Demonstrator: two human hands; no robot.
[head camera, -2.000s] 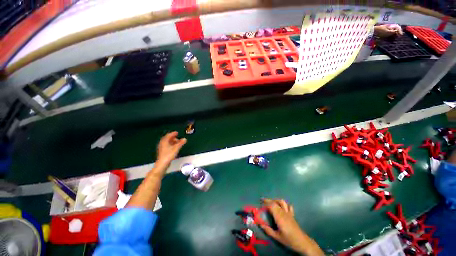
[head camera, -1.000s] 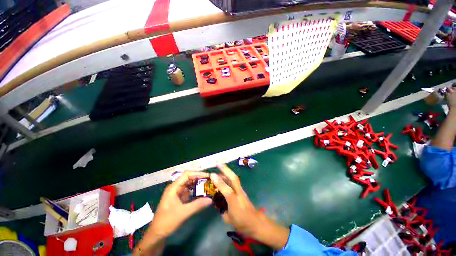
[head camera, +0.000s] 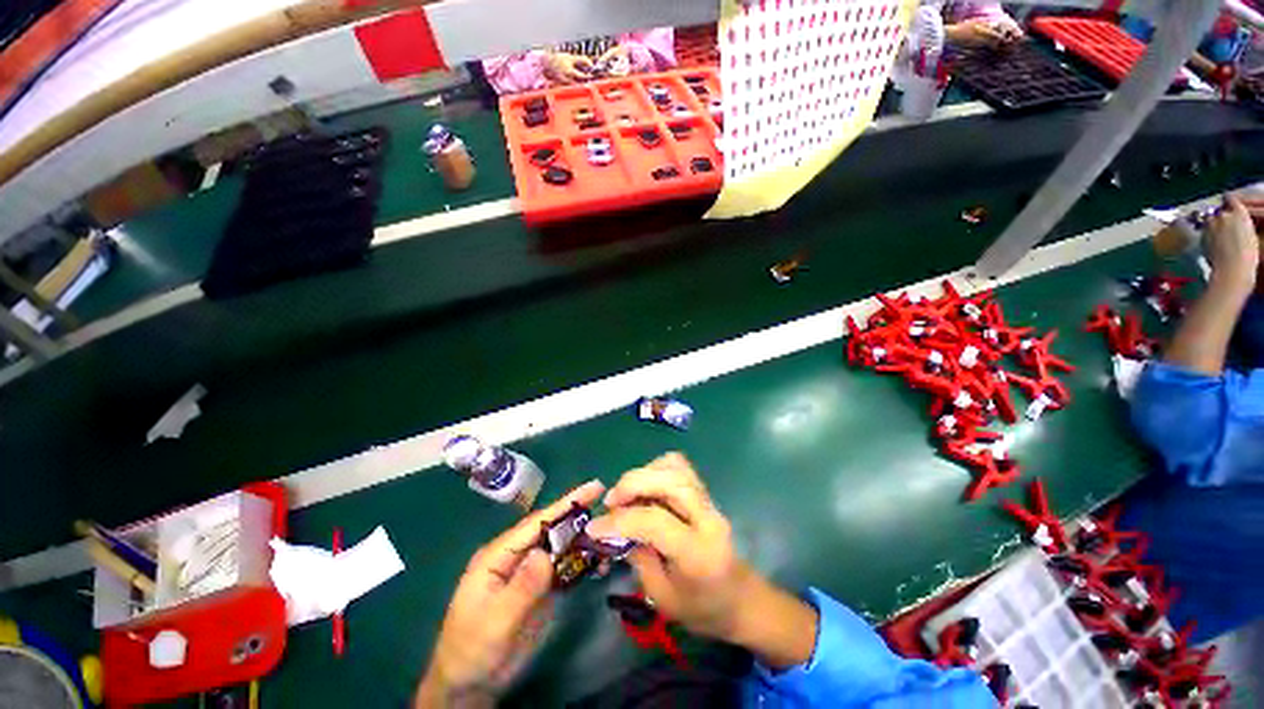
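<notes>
My left hand (head camera: 492, 598) holds a small black electronic unit (head camera: 570, 542) with a white label and some gold showing. My right hand (head camera: 675, 543) has its fingers on a dark piece at the unit's right side, perhaps a housing cover; the fingers partly hide it. A red spring clamp (head camera: 645, 626) lies just below my hands, partly hidden. Another small unit (head camera: 665, 411) lies on the green mat beyond my hands. The solvent bottle (head camera: 495, 470) with its shiny round top stands beyond my left hand.
Red clamps (head camera: 957, 363) are heaped at right, beyond a white divided tray (head camera: 1033, 630). At left are a white box (head camera: 187, 561) of thin sticks, a white wipe (head camera: 363, 571) and a red stick. The belt (head camera: 458, 333) carries small units. Other people's hands show at far side and right.
Two seconds ago my left hand was over the belt and my right by the clamps; both then came together around the unit. Since one second ago, my right fingers have shifted onto a dark piece.
</notes>
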